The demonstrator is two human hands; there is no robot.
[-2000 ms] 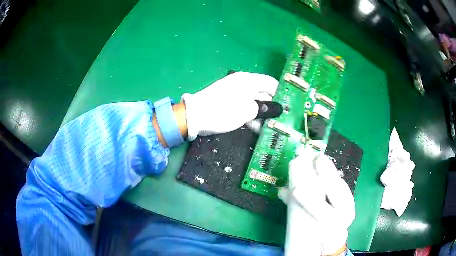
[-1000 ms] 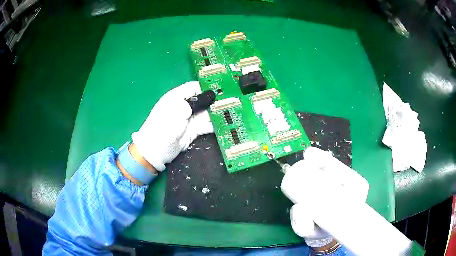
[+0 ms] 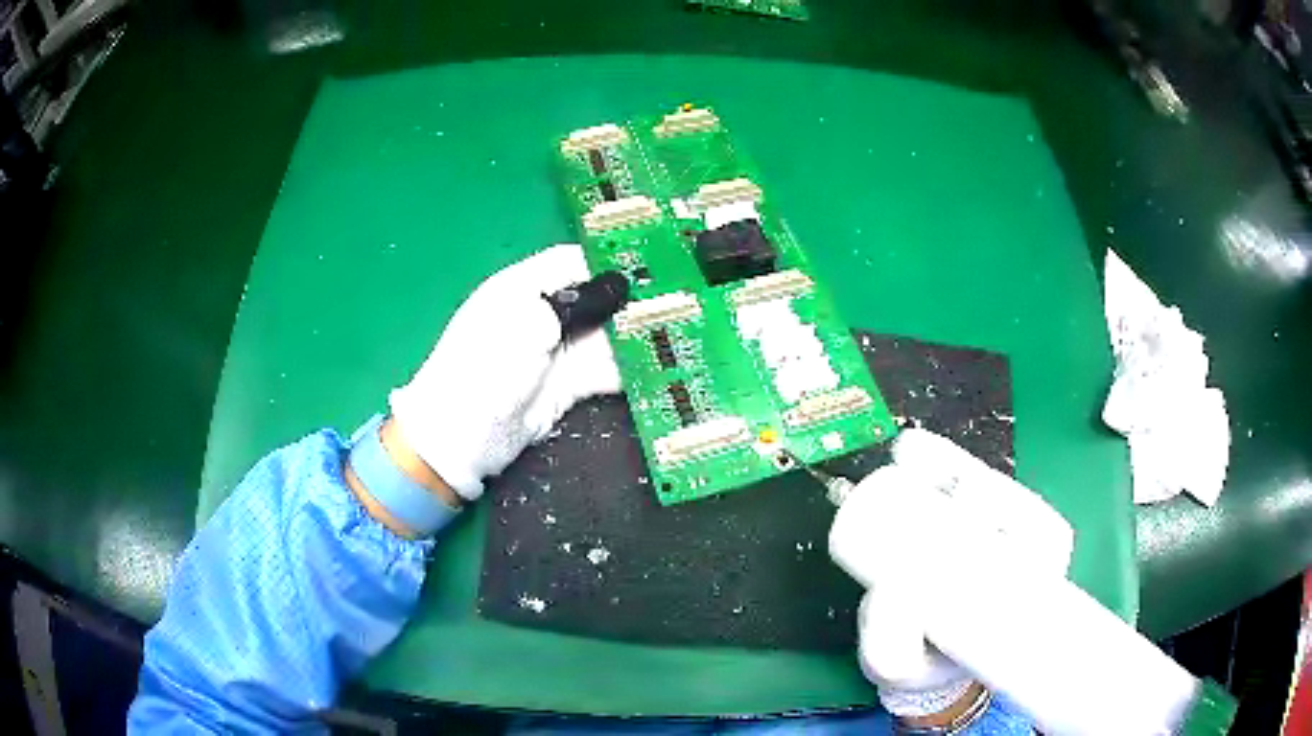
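A long green circuit board (image 3: pixel 720 345) is held tilted over a speckled black foam pad (image 3: pixel 648 575). It has cream connectors, a black block and white patches. My white-gloved left hand (image 3: pixel 504 360) grips its left edge, with a black cot (image 3: pixel 587 304) on the thumb lying on the board. My white-gloved right hand (image 3: pixel 943 539) is shut round a white dispensing barrel (image 3: pixel 1065 647) with a green cap (image 3: pixel 1209 712) at the lower right. The thin needle (image 3: pixel 816 472) points at the board's near edge, beside a small yellow spot; whether it touches is unclear.
The foam pad lies on a light green mat (image 3: pixel 374 201) on a dark green bench (image 3: pixel 115 331). White wipes (image 3: pixel 1160 381) lie right of the mat. Part of another board (image 3: pixel 751 6) shows at the top edge. Dark equipment shows at the upper corners.
The board has turned from leaning right to leaning left, and the needle has gone from its middle area to its near edge. Over the last second the view shifted only slightly.
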